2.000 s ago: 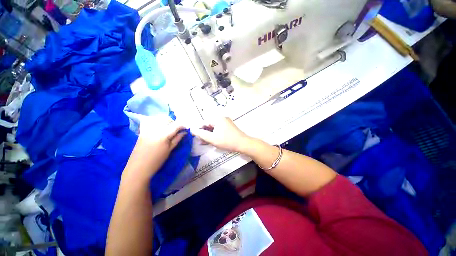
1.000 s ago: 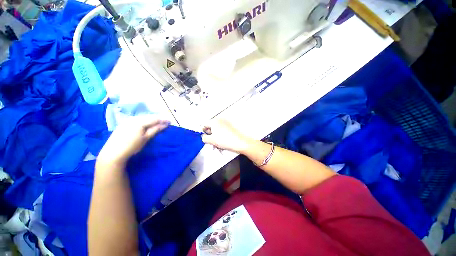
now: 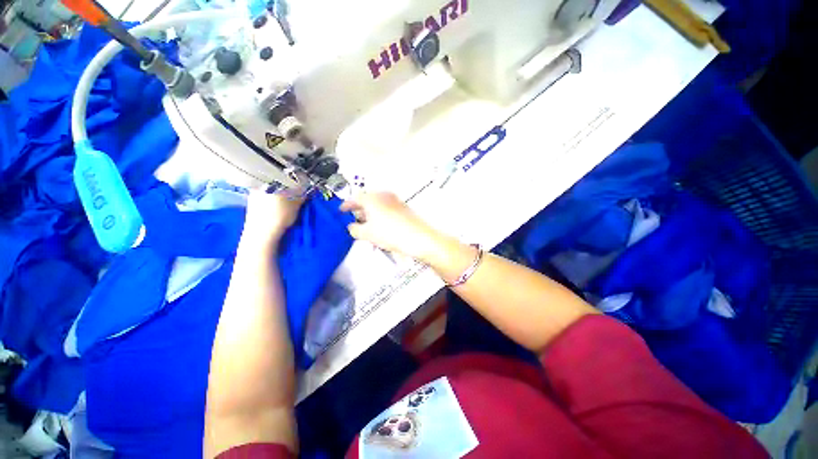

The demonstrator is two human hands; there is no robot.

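Observation:
The royal-blue garment piece (image 3: pixel 314 251) runs from the needle area of the cream sewing machine (image 3: pixel 359 54) down over the table's front edge. My left hand (image 3: pixel 274 211) holds the cloth just left of the presser foot; its fingertips are partly hidden by the machine head. My right hand (image 3: pixel 381 224) is at the cloth's right edge near the presser foot, fingers bent; whether it grips the cloth is unclear. The presser foot and needle (image 3: pixel 327 186) sit between the hands, too small to tell if lowered.
Thread snips (image 3: pixel 482 148) lie on the white table (image 3: pixel 547 161). The blue lamp (image 3: pixel 108 202) hangs left of the head. Blue cloth (image 3: pixel 161 359) is heaped at left. A blue crate (image 3: pixel 762 179) with blue pieces stands at right. A yellow-brown strip (image 3: pixel 686 22) lies at far right.
Both hands and the cloth edge have come up to the presser foot. The cloth, stretched flat between the hands a second ago, is now bunched. The camera view has shifted.

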